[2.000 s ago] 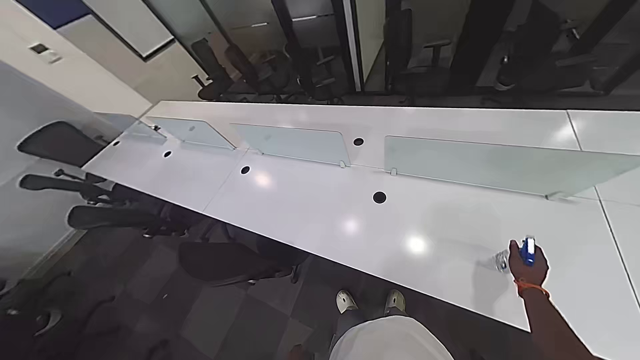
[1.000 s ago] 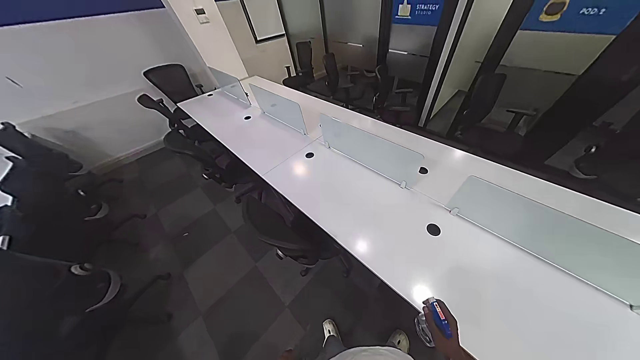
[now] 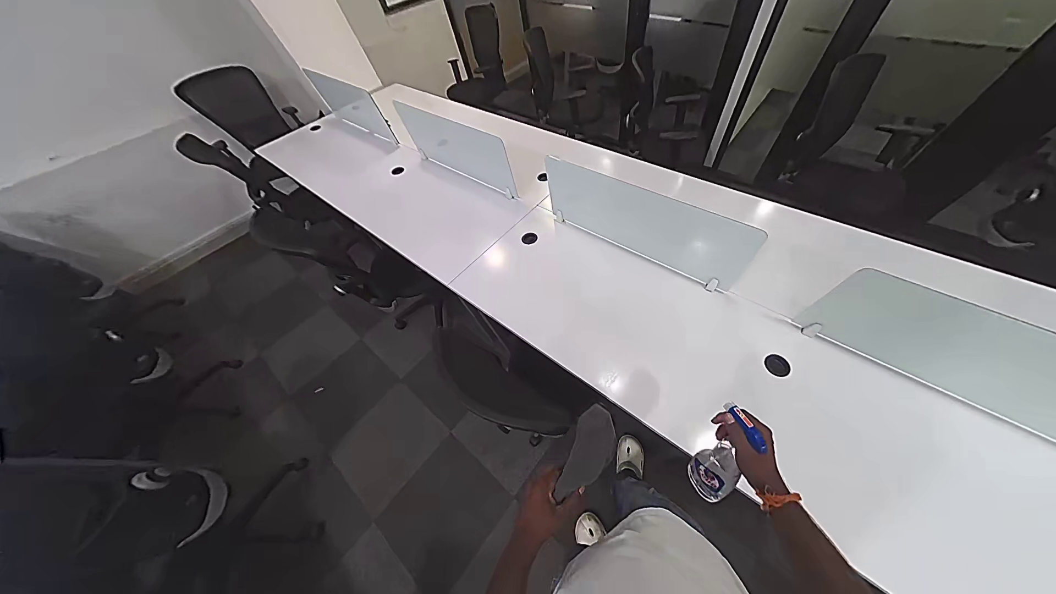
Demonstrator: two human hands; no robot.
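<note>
My right hand, with an orange thread at the wrist, grips a clear spray bottle by its neck below the blue trigger head. The bottle hangs over the front edge of the long white desk, and its body bears a label. Lower and to the left, my left hand holds a grey cloth in front of the desk, above the floor. The cloth looks folded or flat; its exact form is unclear.
Frosted glass dividers run along the desk's middle, and black cable grommets are set in its top. Black mesh chairs line the near side. An office chair is tucked under the edge close to my feet. More chairs stand at the left.
My left hand has come into view with the grey cloth. The spray bottle remains in my right hand. The view has swung left since the oldest frame.
</note>
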